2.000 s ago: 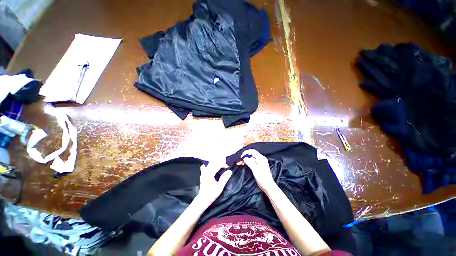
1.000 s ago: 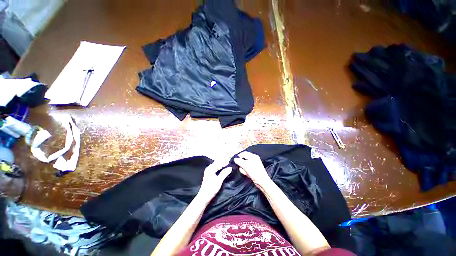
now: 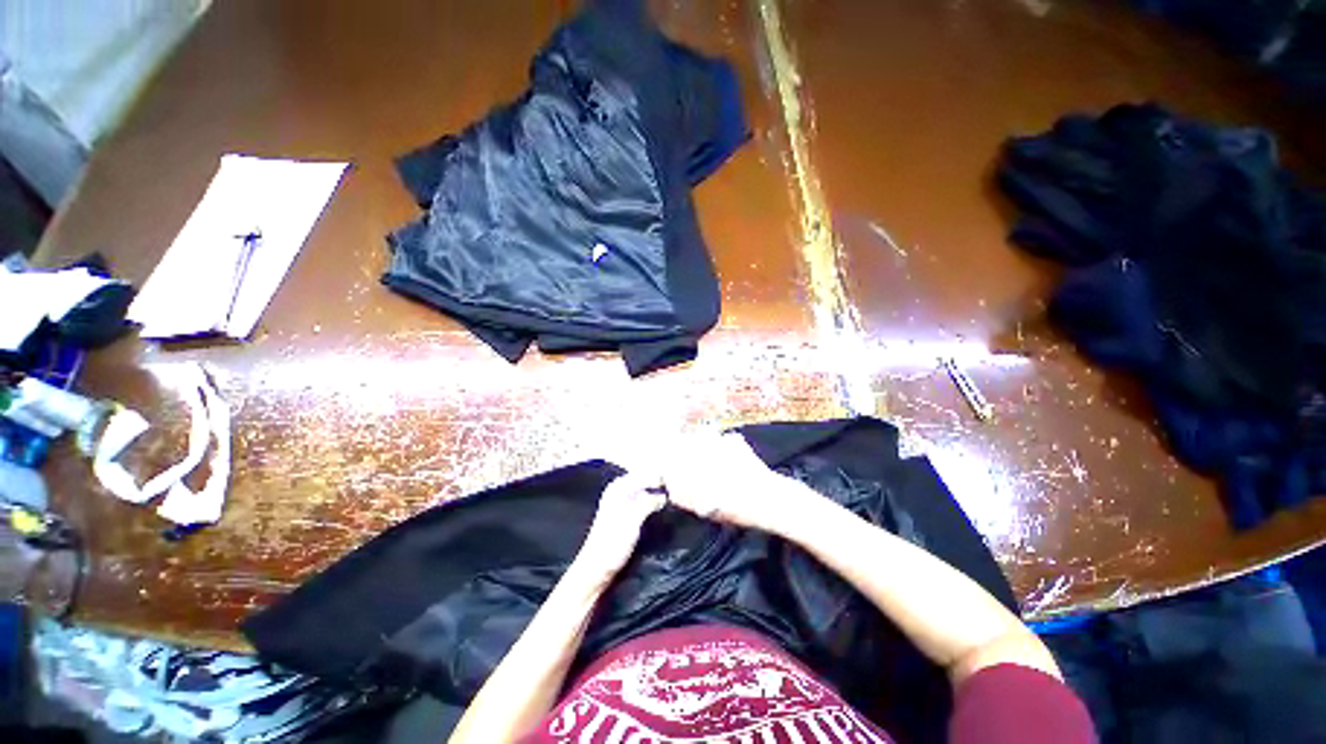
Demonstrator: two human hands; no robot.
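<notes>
A black jacket [image 3: 436, 552] with matte shell and shiny wrinkled lining lies spread over the table's front edge, close to my body. My left hand [image 3: 634, 502] pinches its upper edge near the middle. My right hand [image 3: 720, 477] is at the same edge, touching or almost touching my left; its fingers are washed out by glare. The cloth at the fingertips is too small to make out. Small snips or a cutter [image 3: 967, 390] lie on the table, right of the joint line.
The glossy brown table [image 3: 931, 189] holds a stack of lined jackets [image 3: 553, 204] at centre-left and a dark garment heap [image 3: 1192, 291] at right. White paper [image 3: 276, 218] with a thin dark stick, a looped white strip [image 3: 211, 451] and clutter [image 3: 51, 407] are at left.
My right hand has moved left, up against my left hand, and my right forearm now slants more across the jacket. The view has shifted slightly.
</notes>
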